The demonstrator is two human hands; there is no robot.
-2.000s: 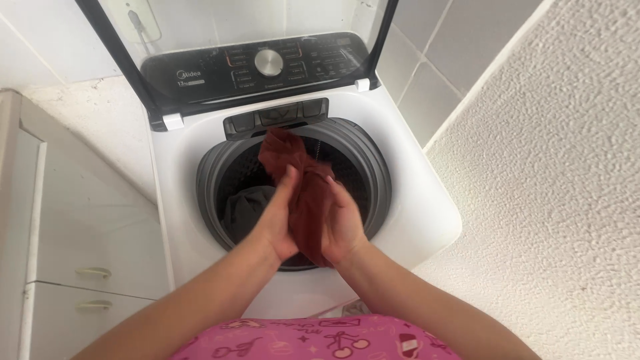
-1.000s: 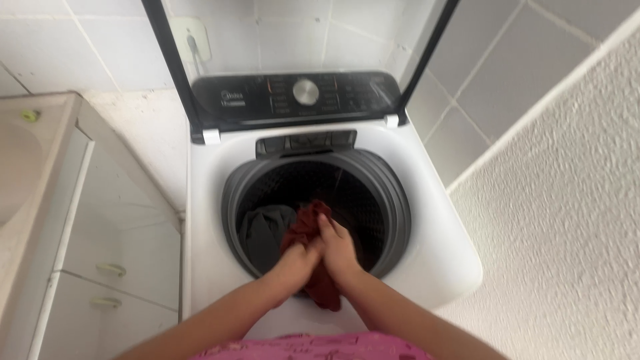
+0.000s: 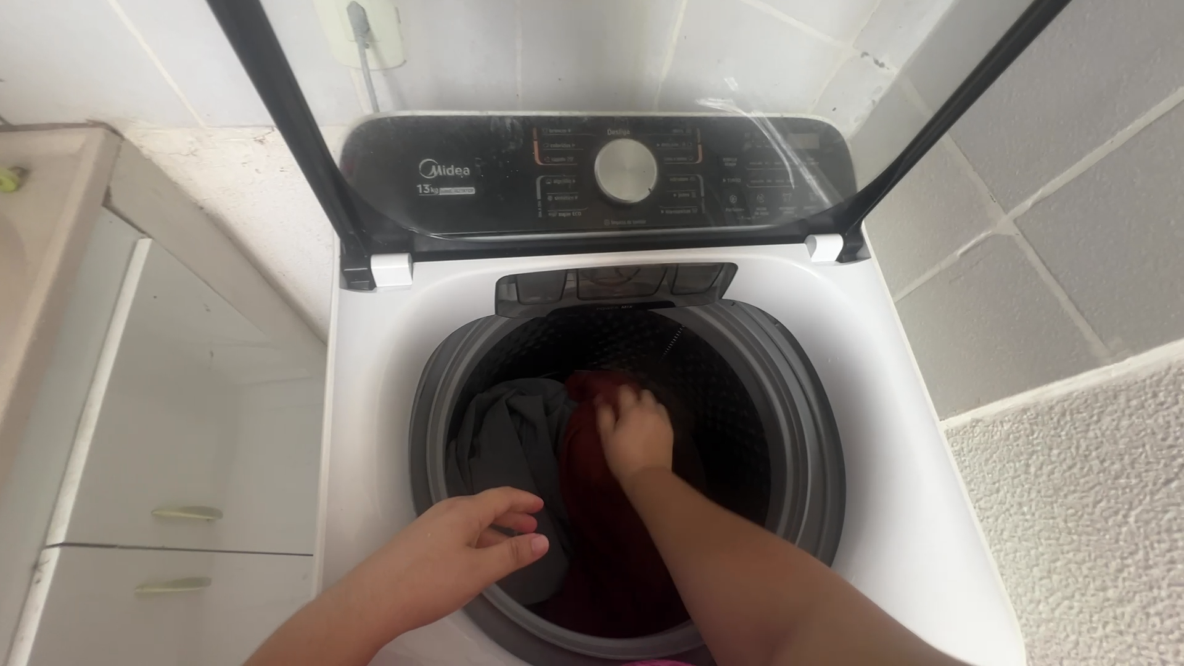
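A dark red cloth garment (image 3: 601,499) lies inside the drum of a white top-loading Midea washing machine (image 3: 888,444). Beside it on the left rests a dark grey cloth (image 3: 513,435). My right hand (image 3: 638,430) reaches down into the drum, its fingers spread on the upper part of the red garment; whether they grip it is hard to see. Over the drum's lower left rim, my left hand (image 3: 490,541) hovers above the grey cloth, fingers apart and holding nothing.
The raised lid, framed in black (image 3: 287,120), stands open behind the drum. A control panel with a silver knob (image 3: 626,171) is at the back. To the left is a white cabinet (image 3: 203,398); to the right, a textured wall (image 3: 1091,490). A plug (image 3: 359,20) sits in a wall outlet.
The red garment, earlier bunched between both hands above the drum, now lies down in it. My left hand has let go and the hands have parted. The view is closer to the machine.
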